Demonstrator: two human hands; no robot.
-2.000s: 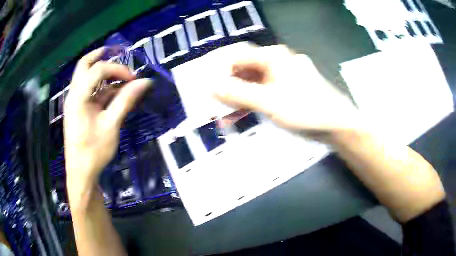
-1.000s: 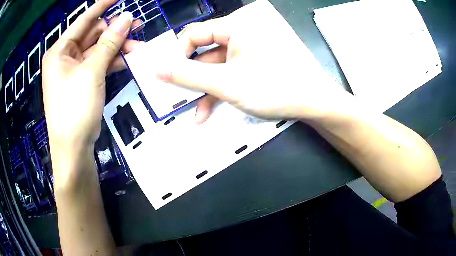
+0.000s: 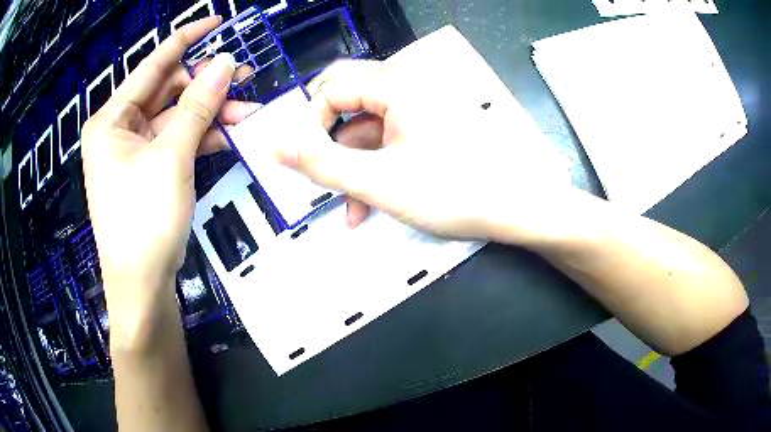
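My left hand point(image 3: 161, 152) holds a front housing point(image 3: 247, 52) by its key-grid end, thumb on the grid. A white adhesive piece point(image 3: 275, 139) covers the window end, its small dark slot at the lower edge. My right hand point(image 3: 397, 143) touches the housing's right side, with the thumb on the white piece and fingers partly hidden at the edge. Under both lies a white backing sheet point(image 3: 338, 278) with short dark slots and a cut-out opening at its left part.
A dark parts tray point(image 3: 199, 333) with rows of housings, some with white frames, lies left and behind. A sheet stack point(image 3: 647, 105) lies at the right on the dark mat point(image 3: 482, 312). Part of another white sheet point(image 3: 655, 7) shows at the top right.
From two seconds ago, the housing has come over the backing sheet and the white piece now lies on it. In the last second, hands and housing have barely shifted while the view moved slightly.
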